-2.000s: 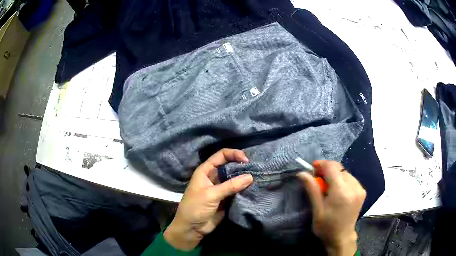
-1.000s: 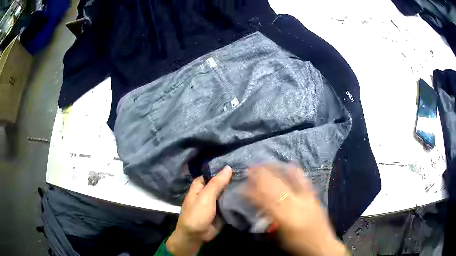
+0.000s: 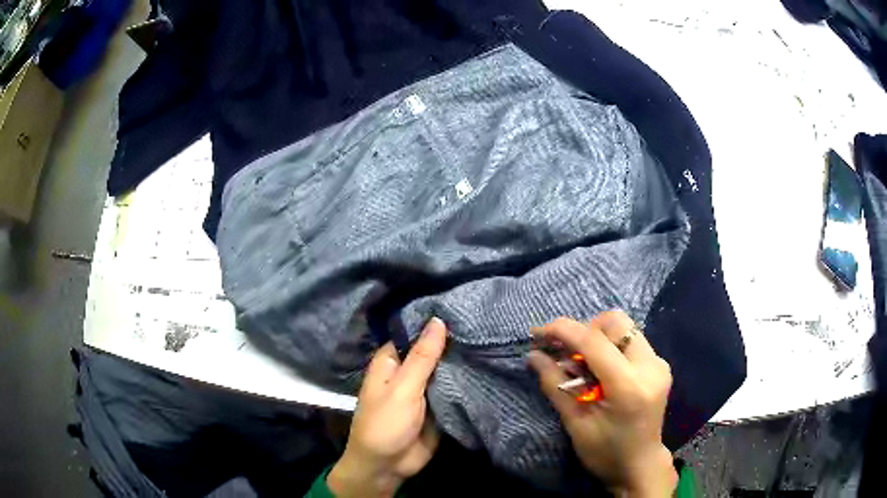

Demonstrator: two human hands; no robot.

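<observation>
A dark denim garment (image 3: 438,204) lies partly turned to its grey inside, its lower part over the table's near edge. A stitched seam (image 3: 491,344) runs between my hands. My left hand (image 3: 391,409) pinches the cloth at the seam's left end, beside a narrow navy band (image 3: 397,329). My right hand (image 3: 613,394) is at the seam's right part, fingertips close to the cloth. It holds thread snips (image 3: 586,391) with an orange handle, mostly hidden in the palm. Two small white tags (image 3: 464,189) show on the grey inside.
The white, ink-marked table (image 3: 778,331) has a rounded near edge. A smartphone (image 3: 841,219) lies at right. Dark garments lie at the right edge, and grey-black garments (image 3: 185,428) hang below the table at left. A cardboard box (image 3: 24,146) stands at far left.
My right hand was blurred over the cloth a second ago and is now back at the seam, fingertips together. My left hand has moved slightly left along the seam since two seconds ago.
</observation>
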